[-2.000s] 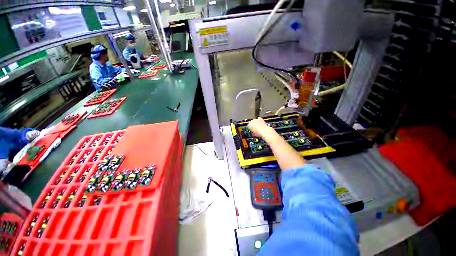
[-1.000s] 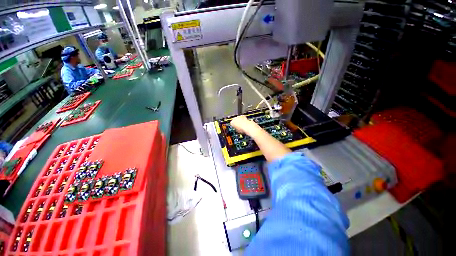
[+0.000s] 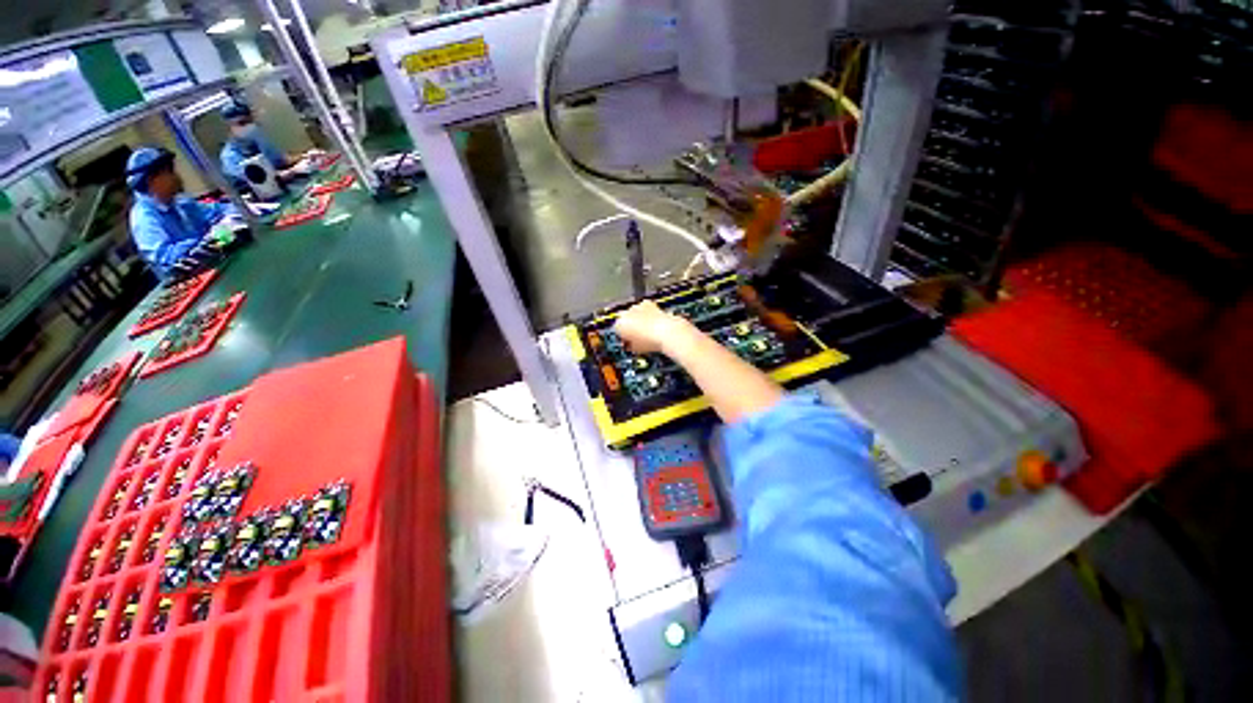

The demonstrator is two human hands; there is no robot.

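Note:
My right hand (image 3: 649,330) reaches in from the lower right, in a blue sleeve. Its fingers are bent down at the left end of the black fixture with yellow edges (image 3: 728,394). Whether they grip anything is hidden. Green circuit boards (image 3: 749,339) sit in the fixture. The machine head (image 3: 753,231), orange-brown and metal, is above the fixture's back part. My left hand is not in view. At left, a stack of red compartment trays (image 3: 305,611) holds boards in pockets; a smooth red sheet (image 3: 319,429) on top carries two short rows of boards (image 3: 250,538).
A handheld controller (image 3: 678,483) lies before the fixture. Small dark cutters or tweezers (image 3: 554,501) and a crumpled clear bag (image 3: 488,566) are on the white table. The gantry's left post (image 3: 481,254) stands behind. Red trays (image 3: 1092,371) are at right. Two people sit along the green bench (image 3: 360,261).
The view has shifted, so the machine and trays appear further left. My right hand stays at the fixture's left end. The machine head dipped towards the boards, then stands higher again now.

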